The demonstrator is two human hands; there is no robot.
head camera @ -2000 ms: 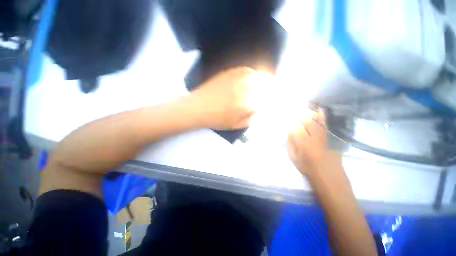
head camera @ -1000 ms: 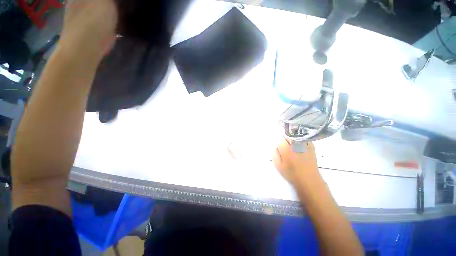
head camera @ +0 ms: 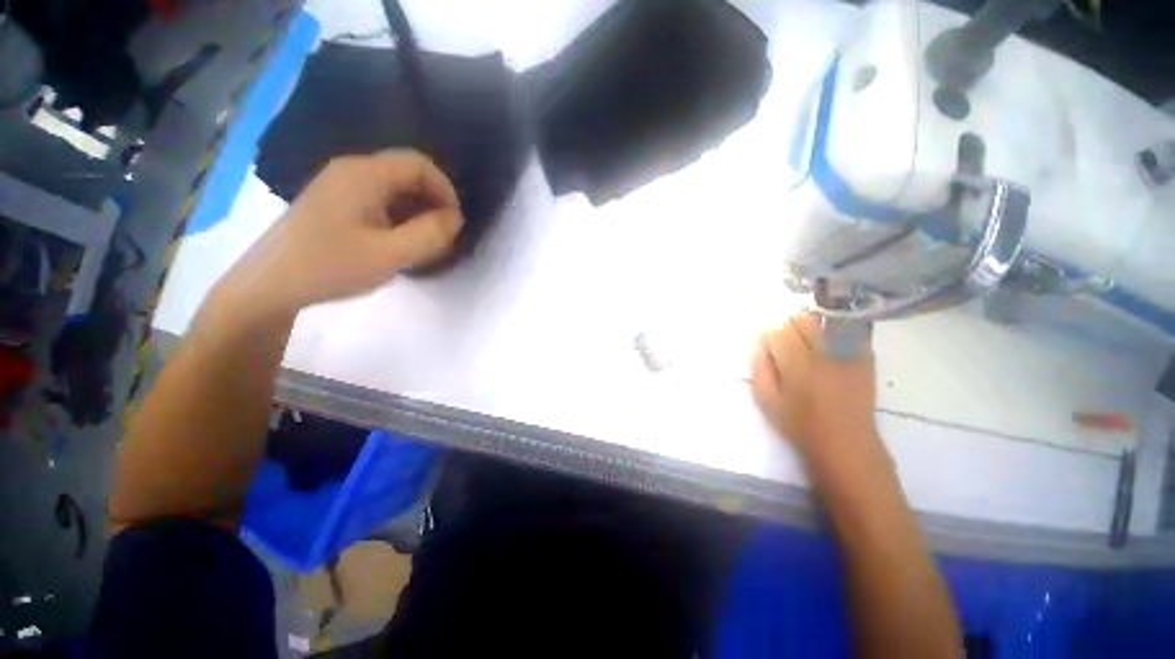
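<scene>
My left hand (head camera: 367,229) is bare, with curled fingers, over the lower part of a black fabric stack (head camera: 470,110) at the left of the table. Whether its fingertips pinch cloth cannot be told against the dark pile. A narrow dark strip lies over the top of the stack. A second group of black panels (head camera: 651,97) lies to its right. My right hand (head camera: 825,386) is at the needle area (head camera: 831,296) of the sewing machine (head camera: 889,116). Its fingertips are partly hidden behind the metal parts, and no cloth shows in it.
The white table (head camera: 541,348) has a tape-like strip along its front edge. A small pale object (head camera: 648,352) lies between my hands. An orange-red tool (head camera: 1103,421) and a dark slim tool (head camera: 1122,496) lie at the right. A blue bin (head camera: 329,515) stands below the table.
My left hand has come down from the upper left onto the stack. The black cloth under my hands two seconds ago no longer shows there. My right hand stays at the needle as the view shifts.
</scene>
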